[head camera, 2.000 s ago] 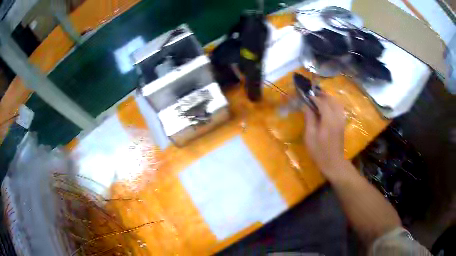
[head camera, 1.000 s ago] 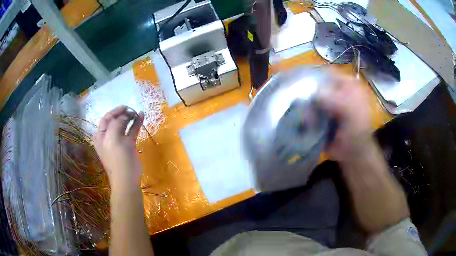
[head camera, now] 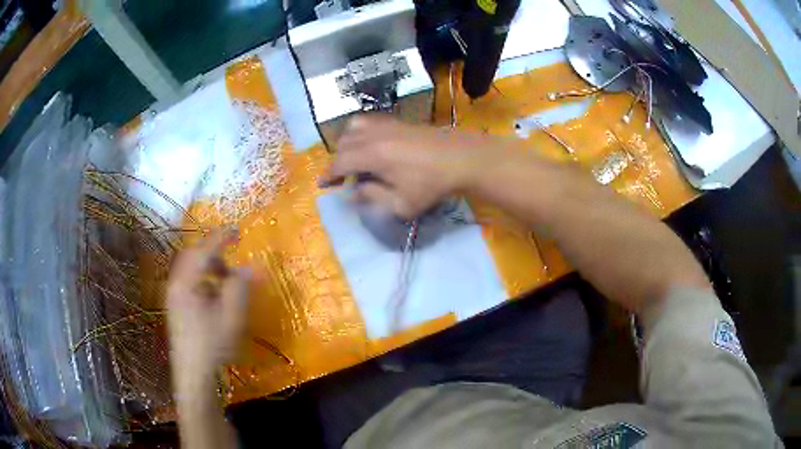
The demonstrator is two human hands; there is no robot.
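Observation:
A round grey base unit (head camera: 404, 230) lies on the white sheet (head camera: 439, 285), blurred and partly hidden under my right hand. Thin red and white lead wires (head camera: 406, 272) run from it toward the sheet's near edge. My right hand (head camera: 395, 167) is over the unit's far side, in front of the screw feeder; its fingers are blurred and I cannot tell what they hold. My left hand (head camera: 209, 279) is raised at the left beside the loose wire harnesses (head camera: 132, 289), fingers bent and blurred; whether it holds something is unclear.
The screw feeder (head camera: 362, 66) and the black electric screwdriver (head camera: 486, 48) stand behind the sheet. A pile of short thin wires (head camera: 250, 167) lies at the back left, beside clear plastic trays (head camera: 44, 263). Waiting grey discs (head camera: 599, 53) with black parts lie at the back right.
The round unit, carried in my right hand, has come down onto the white sheet. My right hand has moved left to the feeder's front. My left hand has moved a little toward me.

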